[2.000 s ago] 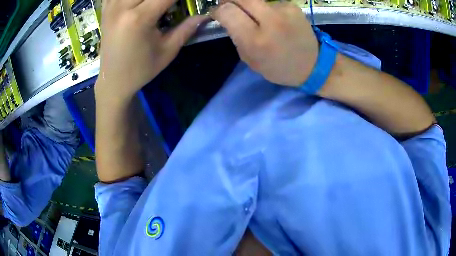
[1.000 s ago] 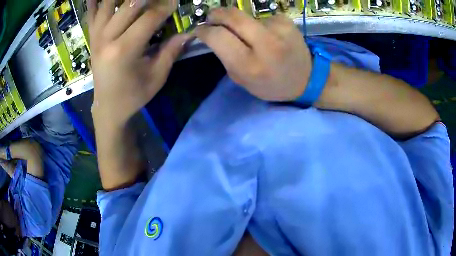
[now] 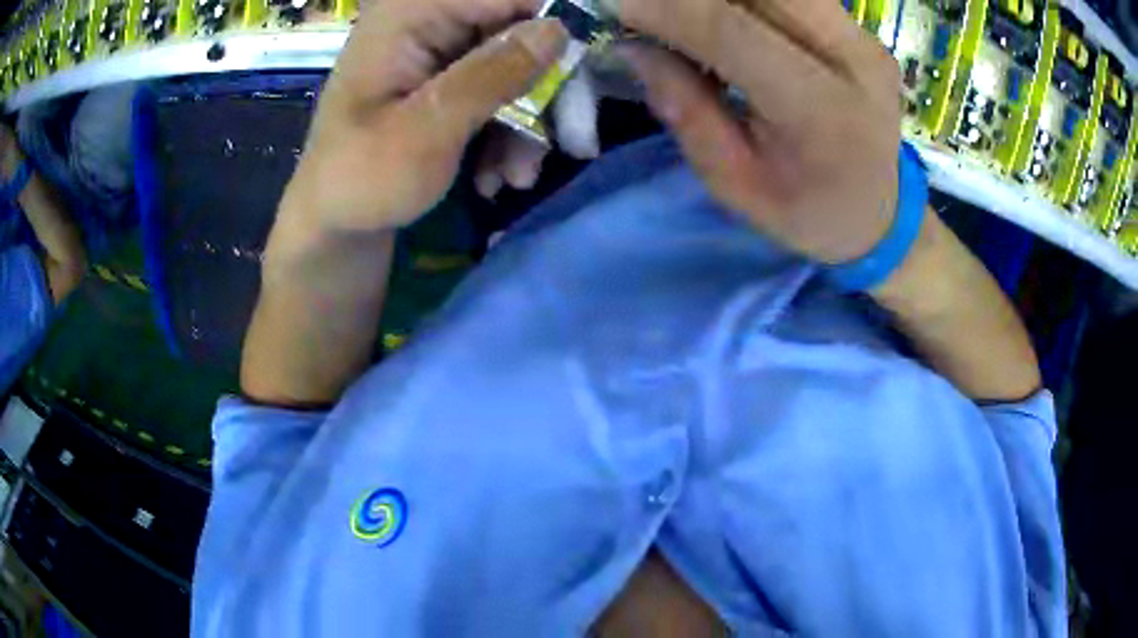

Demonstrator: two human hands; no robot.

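My left hand (image 3: 393, 137) grips a small circuit board (image 3: 534, 102) with yellow along it and a dark part at its top. The board is tilted, off the row and over the near side of the line edge. My right hand (image 3: 786, 137), with a blue wristband (image 3: 901, 224), is at the board's right end, thumb and fingers apart. Its fingertips are cut off or blurred, so its contact with the board is unclear. A whitish rounded shape (image 3: 577, 115) shows beside the board; I cannot tell what it is.
Rows of boards with yellow strips (image 3: 967, 75) stand at the upper right and upper left. The silver-grey line edge (image 3: 268, 47) curves across the top. A blue-edged dark bin (image 3: 225, 212) is below it. Another person's arm (image 3: 48, 224) shows at far left. Dark boxes are at lower left.
The view has turned and shifted along the line. My hands were low over the row; now a board is held off it in my left hand. My right hand has opened wider.
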